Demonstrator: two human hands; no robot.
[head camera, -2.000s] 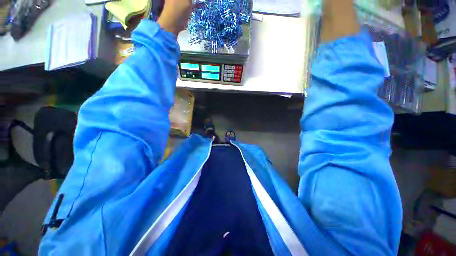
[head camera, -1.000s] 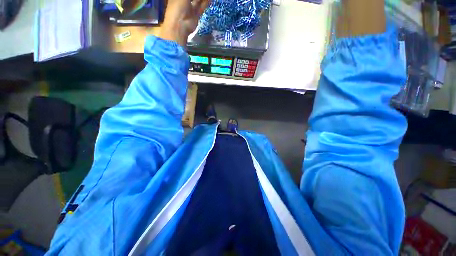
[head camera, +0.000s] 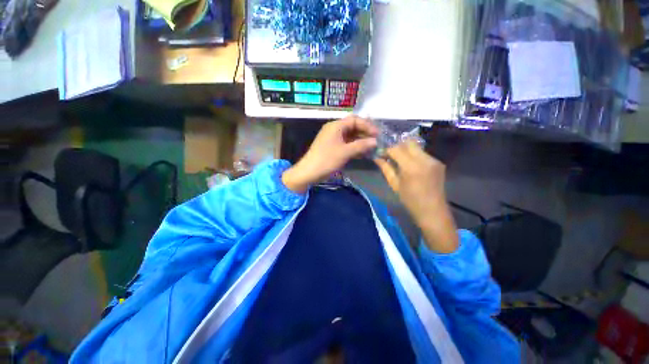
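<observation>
My left hand (head camera: 333, 153) and my right hand (head camera: 418, 176) are close together in front of the desk edge, below the scale. Their fingertips pinch a small crinkled clear plastic bag (head camera: 400, 135) between them. What is in the bag, if anything, cannot be told. The counting scale (head camera: 308, 92) stands on the white desk with its displays lit green. A loose pile of shiny blue-silver fasteners (head camera: 313, 25) lies on its steel plate.
Stacked clear plastic packs with a white sheet (head camera: 544, 71) lie on the right of the desk. Printed sheets (head camera: 94, 53) and yellow-green papers (head camera: 173, 11) are at left. An open cardboard box (head camera: 210, 144) is below the desk. Black chairs (head camera: 89, 186) stand on both sides.
Both hands have come back from the desk top and met in front of its edge, now with a clear bag between them. The fastener pile stays on the scale.
</observation>
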